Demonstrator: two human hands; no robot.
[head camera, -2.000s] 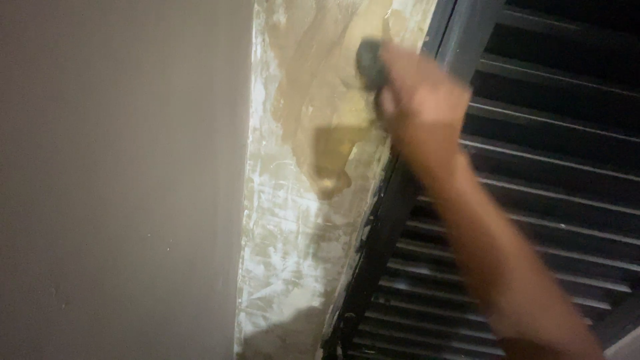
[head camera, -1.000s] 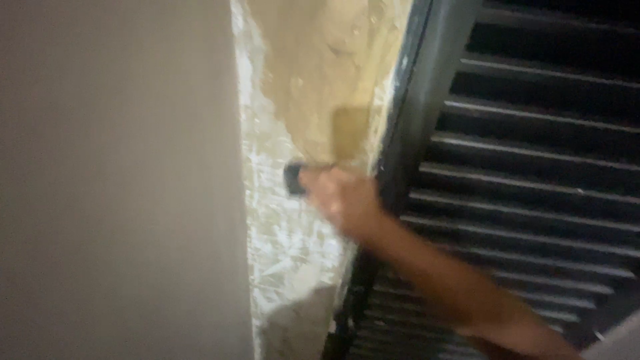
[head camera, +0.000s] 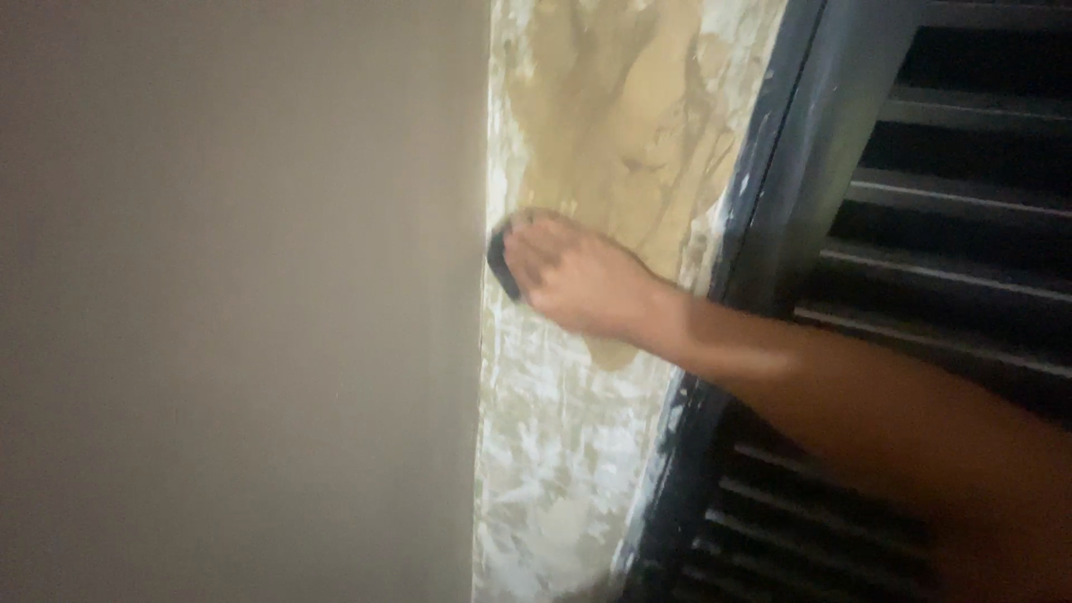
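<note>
My right hand (head camera: 578, 276) reaches in from the right edge, its fingers wrapped around a small dark object (head camera: 504, 261), perhaps a sponge or pad. That object lies against the left side of a narrow strip of wall (head camera: 544, 402), next to the corner. The upper part of the strip carries a yellowish-tan, wet-looking patch (head camera: 603, 126), which runs down past my hand in a rounded tongue. Below it the surface is mottled white and grey. The hand hides most of the object, and motion blurs both. My left hand is out of view.
A smooth grey-brown wall (head camera: 251, 301) fills the left side and meets the strip at an upright edge. To the right stands a dark frame (head camera: 779, 167) with louvred slats (head camera: 955, 193) behind my forearm. Pale smears mark the frame's edge.
My right hand, still holding the dark object, has gone from the strip's upper right to its left edge. The tan patch spans more of the strip's width near my hand than two seconds ago.
</note>
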